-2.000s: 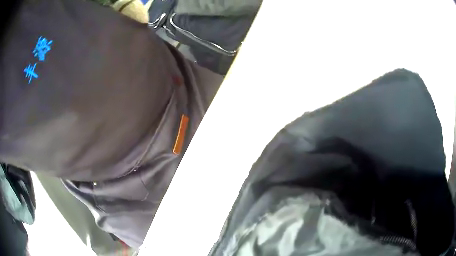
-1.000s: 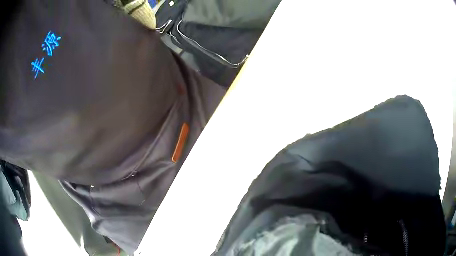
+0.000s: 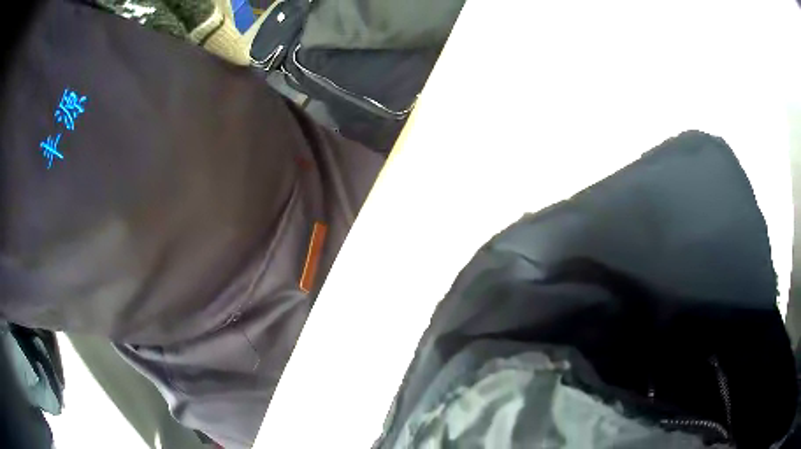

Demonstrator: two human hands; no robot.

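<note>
A dark grey-green bag shell [image 3: 641, 210] lies open on the white board at the lower right, its near part cut off by the bottom edge. Its rim is uneven and slightly frayed. The inside is black and hard to make out. A silver metal zipper [image 3: 722, 395] shows inside the mouth, with another toothed line beside it at the bottom. Paler crumpled grey-green cloth [image 3: 518, 408] lies at the bottom; I cannot tell what it belongs to. Neither of my hands is in view.
The white board [image 3: 501, 131] runs diagonally, its rounded edge beside my dark apron [image 3: 167, 193] with blue characters and an orange-brown tab [image 3: 313, 257]. Another dark bag [image 3: 369, 53] with pale piping is at the top. A knitted cuff [image 3: 224, 35] and blue plastic show at the top left.
The view has shifted a little, first one way and then back. The bag shell keeps nearly the same shape and place on the board. More of the knitted cuff shows at the top.
</note>
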